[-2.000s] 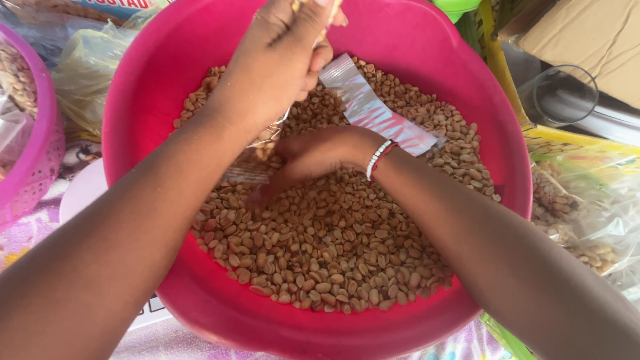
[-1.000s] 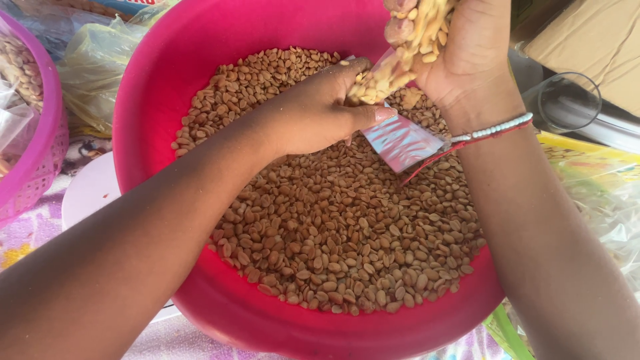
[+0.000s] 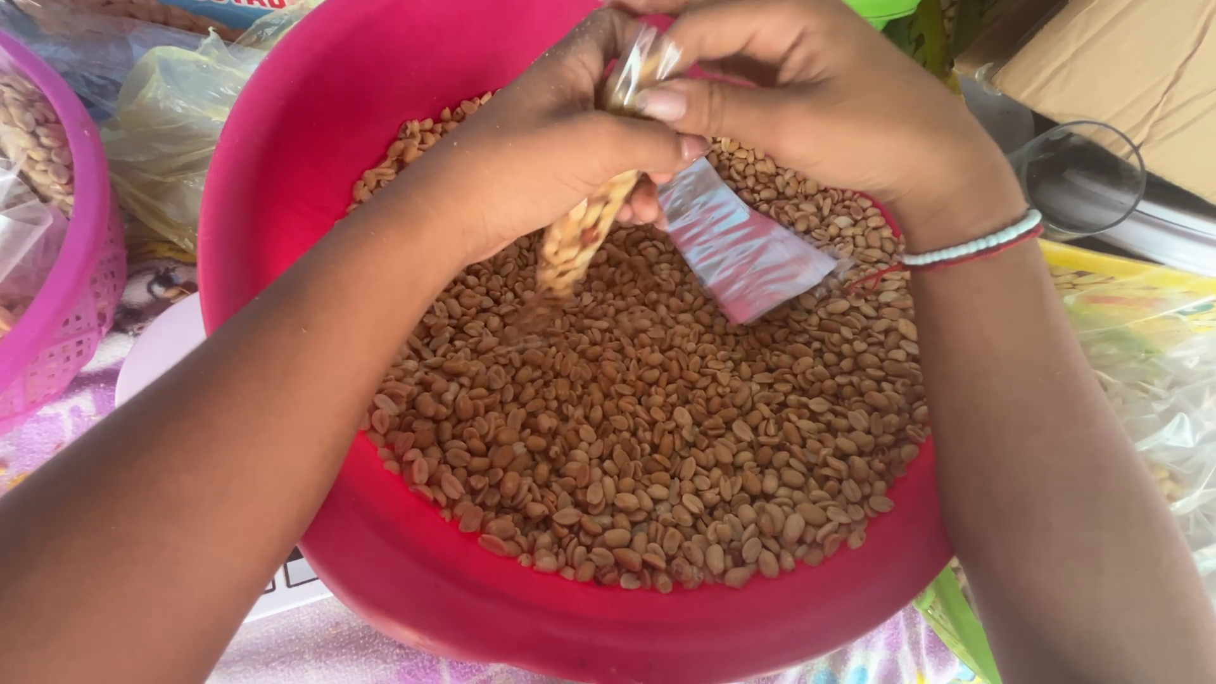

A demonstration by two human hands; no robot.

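Note:
My left hand [image 3: 560,142] grips a narrow clear plastic bag of peanuts [image 3: 579,233], whose filled lower part hangs below the fingers. My right hand [image 3: 788,95] pinches the bag's upper end [image 3: 644,71] between thumb and fingers, close against the left hand. Both hands are over a large pink plastic basin [image 3: 608,632] that holds loose shelled peanuts [image 3: 646,427]. On the peanuts, just below the hands, lies a stack of printed plastic packets [image 3: 746,256]. A beaded bracelet [image 3: 974,242] and a red string are on my right wrist.
At left stand a purple perforated basket [image 3: 90,285] with peanuts and a crumpled plastic bag [image 3: 180,133]. On the right are a drinking glass [image 3: 1083,180], a cardboard box [image 3: 1121,76] and clear plastic bags [image 3: 1159,380]. A patterned cloth [image 3: 313,646] lies under the basin.
My right hand was down in the peanuts two seconds ago, then raised with peanuts in it at the bag. Now its fingers pinch the bag's top, and the peanuts that filled the palm no longer show.

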